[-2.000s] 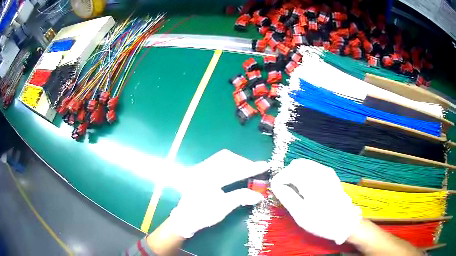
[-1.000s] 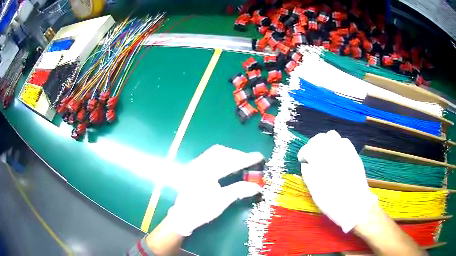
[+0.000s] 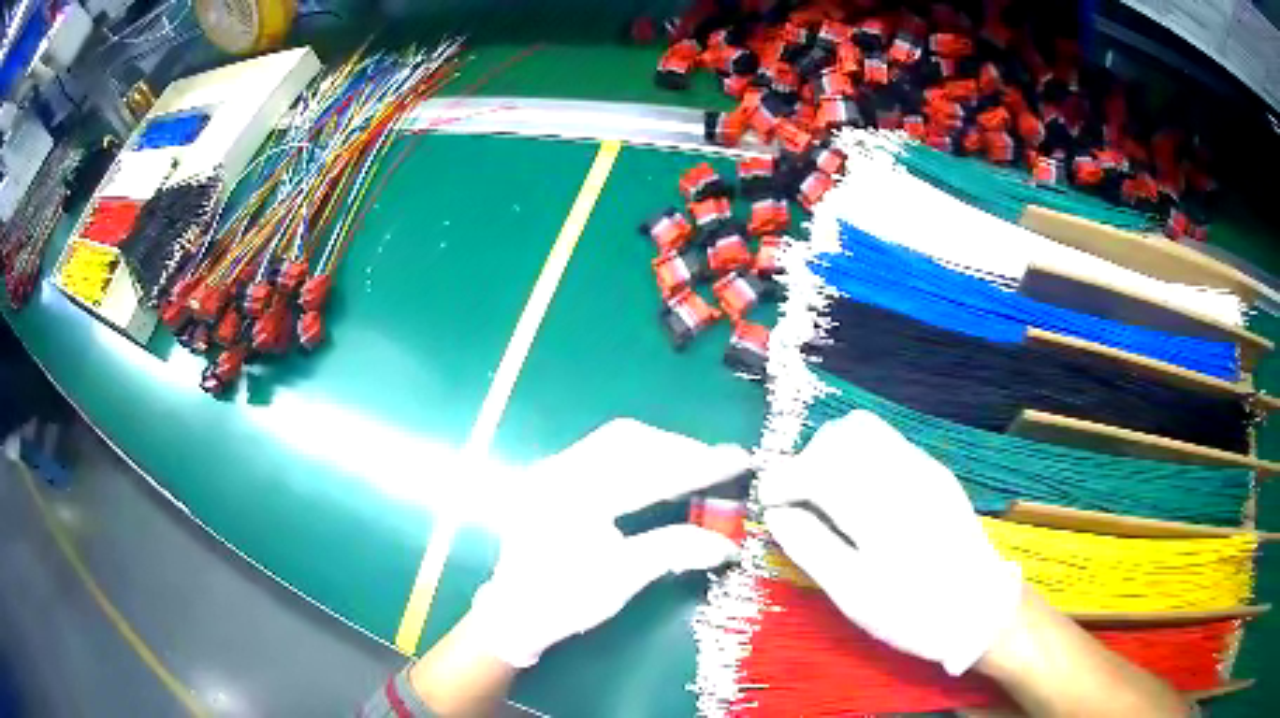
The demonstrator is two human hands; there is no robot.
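My left hand (image 3: 597, 540), in a white glove, holds an orange-red and black connector housing (image 3: 717, 516) between thumb and fingers, low in the middle of the view. My right hand (image 3: 884, 540), also in a white glove, is right beside the housing, with its fingertips close to the housing's right side. The right fingers are pinched together; whether a wire is between them cannot be made out. The hand covers parts of the green wires (image 3: 898, 442), yellow wires (image 3: 1123, 565) and red wires (image 3: 842, 659). Pale wire tips (image 3: 727, 638) run down the bundles' left ends.
Blue wires (image 3: 927, 288), black wires (image 3: 927, 368) and white wires (image 3: 955, 232) lie further back between tan dividers (image 3: 1151, 362). Loose housings (image 3: 898, 70) are heaped at top right. Finished harnesses (image 3: 267, 302) and a pale tray (image 3: 267, 98) lie at upper left. Yellow tape (image 3: 527, 351) crosses the green surface.
Compared with one second ago, my right hand has moved left and down from over the green and yellow wires to the housing. My left hand has stayed nearly in place, still holding the housing.
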